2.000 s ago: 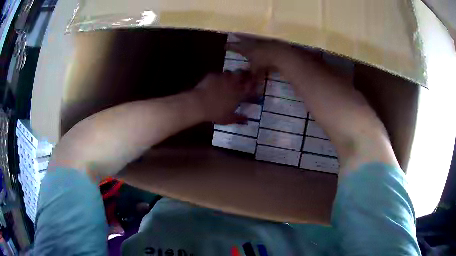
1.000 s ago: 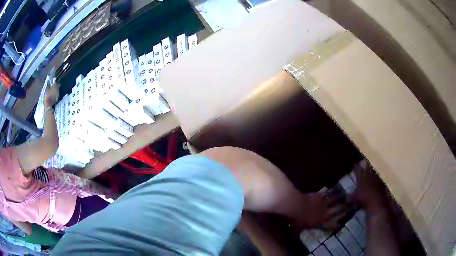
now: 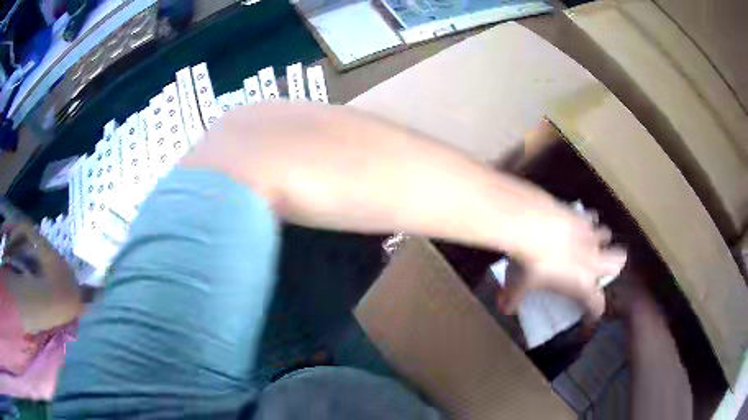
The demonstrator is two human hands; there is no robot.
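Note:
My left hand (image 3: 566, 261) is blurred over the opening of the large brown shipping carton (image 3: 394, 316). It is closed on several white retail boxes (image 3: 548, 316) that show below and above the fingers. My right arm reaches down inside the carton at the right; my right hand (image 3: 636, 299) is dark and blurred there, and I cannot tell what it holds. Packed retail boxes (image 3: 592, 373) lie in rows at the carton's bottom, in shadow.
Overlapping rows of white retail boxes (image 3: 152, 135) stand on the bench at the left. Flat pale boards (image 3: 348, 33) lie at the back. Another person in pink (image 3: 33, 344) is at the lower left. More brown cardboard (image 3: 697, 98) stands at the right.
My left hand has risen from the packed rows and now holds white boxes over the carton. The view has shifted, and a near carton flap now shows. The person in pink appears lower.

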